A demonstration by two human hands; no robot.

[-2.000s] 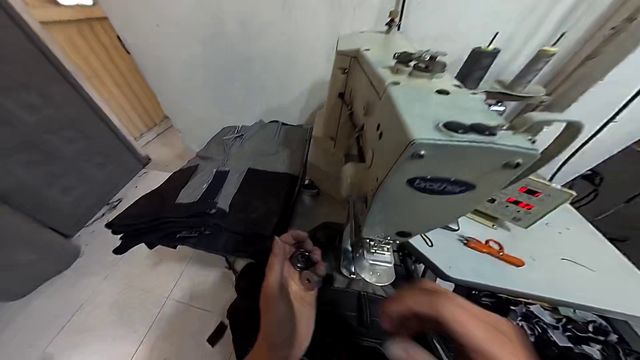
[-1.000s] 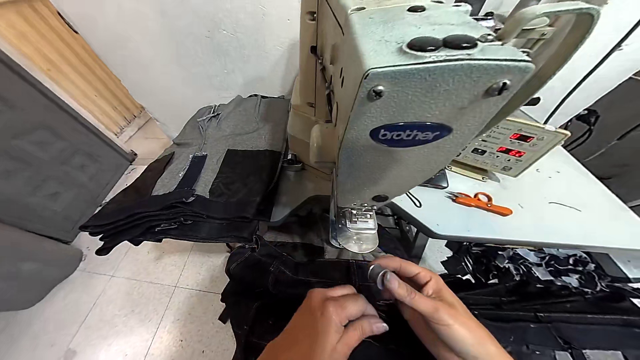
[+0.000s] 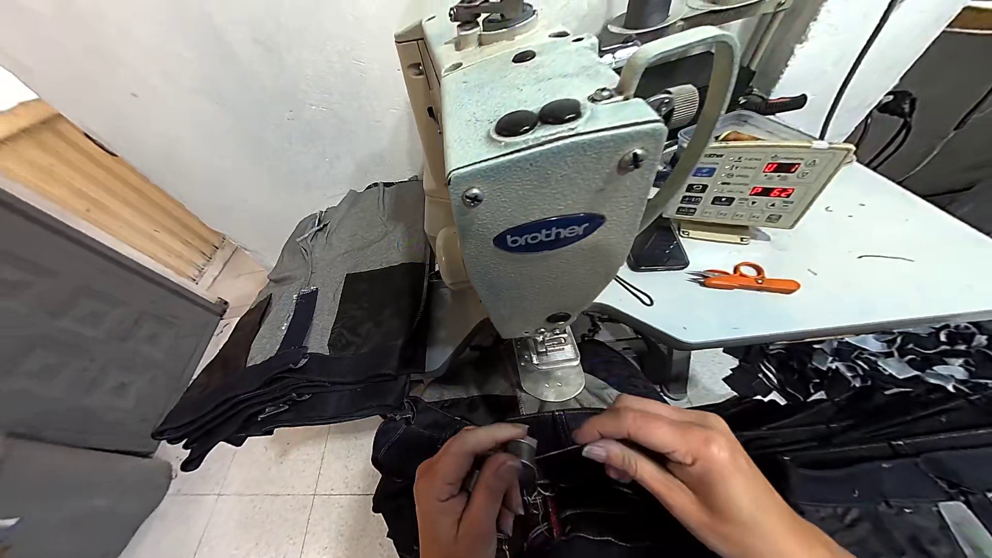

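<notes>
A Brother industrial sewing machine (image 3: 550, 225) stands in the middle, its presser foot and round metal plate (image 3: 552, 380) low over dark cloth. Just in front of the plate lies a dark denim garment (image 3: 434, 426) with its waistband towards me. My left hand (image 3: 480, 480) holds a small metal bobbin or bobbin case (image 3: 523, 451) between thumb and fingers, against the waistband. To its right, my right hand (image 3: 659, 449) pinches the waistband edge between thumb and index finger.
Left of the machine lies a stack of folded dark trousers (image 3: 349, 310). Orange thread snips (image 3: 748, 280), a black phone (image 3: 659, 246) and a control panel (image 3: 763, 184) are on the white table (image 3: 868, 256). Fabric scraps (image 3: 868, 364) and dark garments (image 3: 876, 473) fill the lower right.
Two seconds ago the small round metal part lay in my left palm, away from the waistband. My right hand, blurred then, has come to the garment. The view has moved closer to the machine.
</notes>
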